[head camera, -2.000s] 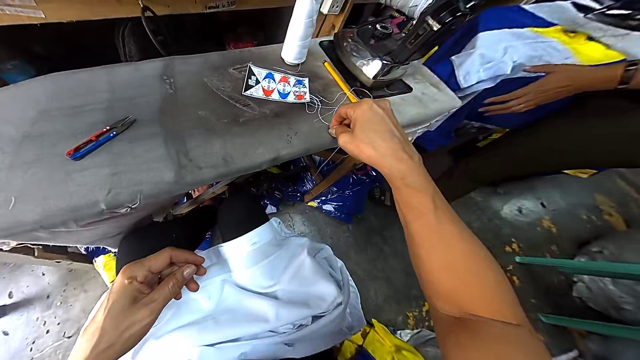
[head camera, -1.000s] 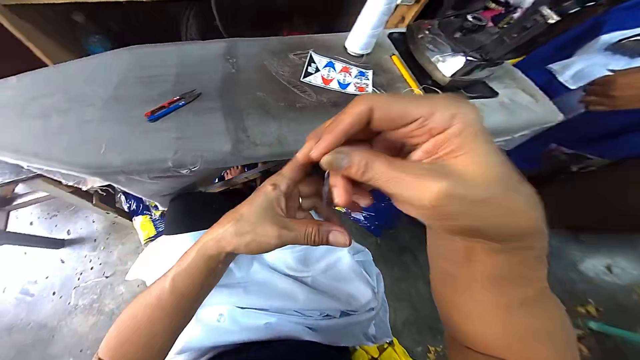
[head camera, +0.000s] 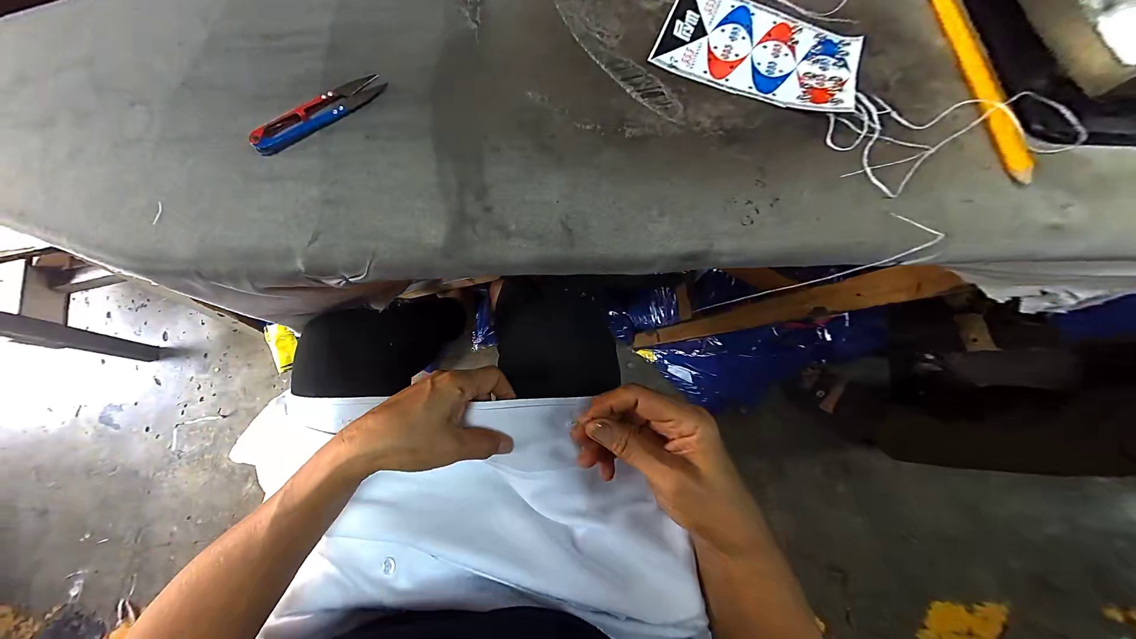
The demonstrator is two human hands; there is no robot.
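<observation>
A white garment (head camera: 497, 524) with a small button lies across my lap. My left hand (head camera: 435, 422) holds its upper edge, fingers behind the cloth and thumb in front. Over the same edge, to the right, my right hand (head camera: 652, 444) has thumb and forefinger pinched together; something tiny seems to be between them, too small to name. White thread (head camera: 919, 160) lies loosely on the grey padded table, beside a printed needle card (head camera: 768, 53) and across a yellow pencil (head camera: 985, 89). Thread snips (head camera: 315, 115) with red and blue handles rest at the left.
The grey cloth-covered table (head camera: 532, 195) spans the view before my knees. Beneath it are a wooden bar (head camera: 799, 306) and blue plastic-wrapped goods (head camera: 728, 368). A dark metal frame (head camera: 80, 335) stands at the left. A dark object's edge (head camera: 1021, 71) lies beyond the pencil.
My right hand was by the thread on the table, then met my left hand above the lap. Both hands are now apart at the garment's edge, the left one gripping it. The view has tilted down.
</observation>
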